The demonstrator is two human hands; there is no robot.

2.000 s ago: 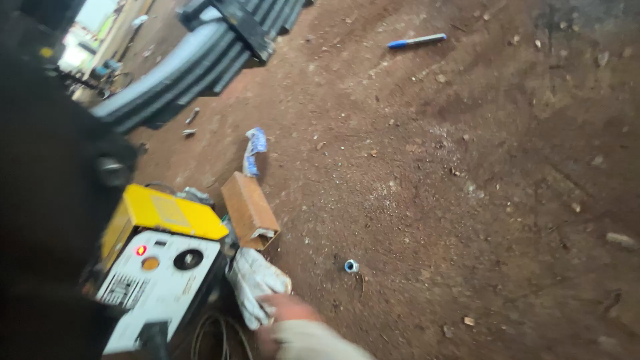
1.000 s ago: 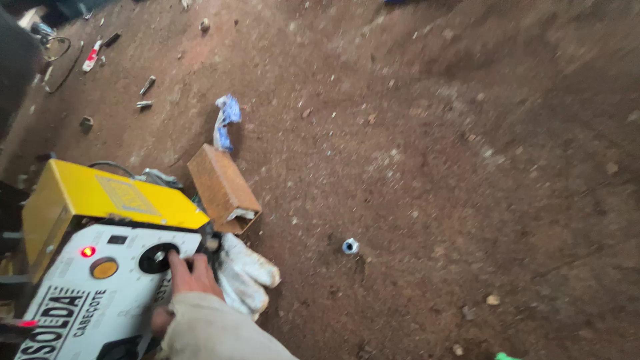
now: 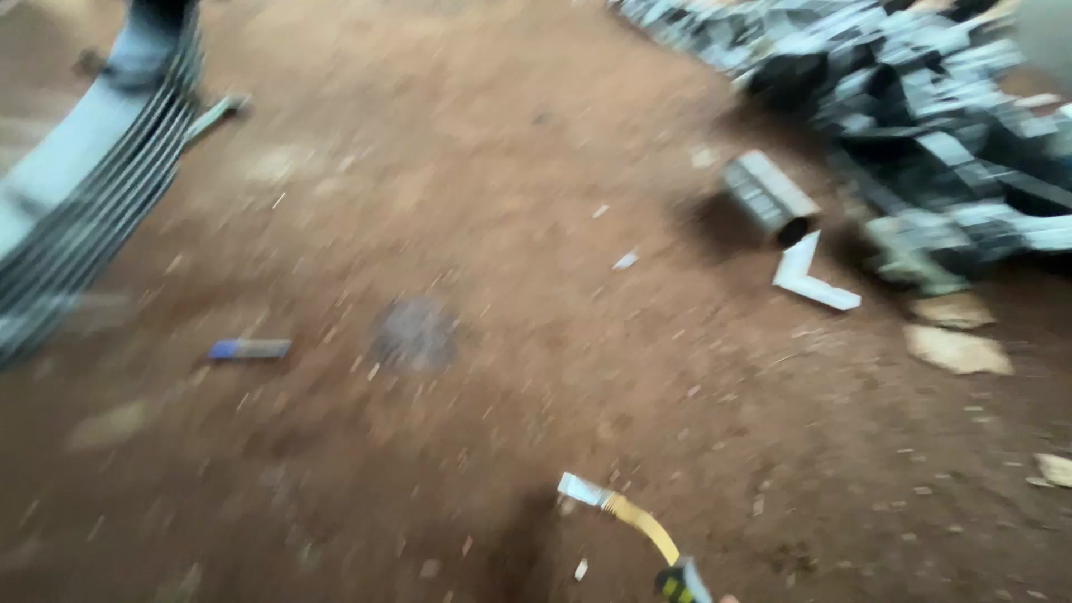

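Observation:
A MIG welding torch point(image 3: 641, 519) rises from the bottom edge, right of centre. It has a curved yellow neck, a pale metal nozzle pointing up and left, and a dark handle cut off by the frame. Beside that handle shows only a sliver of my right hand point(image 3: 729, 599), which appears to hold the torch; the rest of the hand is hidden below the edge. My left hand is out of view. The picture is blurred by motion.
A leaf spring pack point(image 3: 92, 193) lies at upper left, a blue-ended stick-like object point(image 3: 249, 349) near it on the dirt floor. At right are a short metal tube point(image 3: 769, 198), a white L-shaped piece point(image 3: 808, 280) and a heap of metal pieces point(image 3: 904, 126).
One second ago a hand was at the knob of the yellow and white welding unit; that unit and the white glove are now out of view. The torch has come into view. The view has swung greatly.

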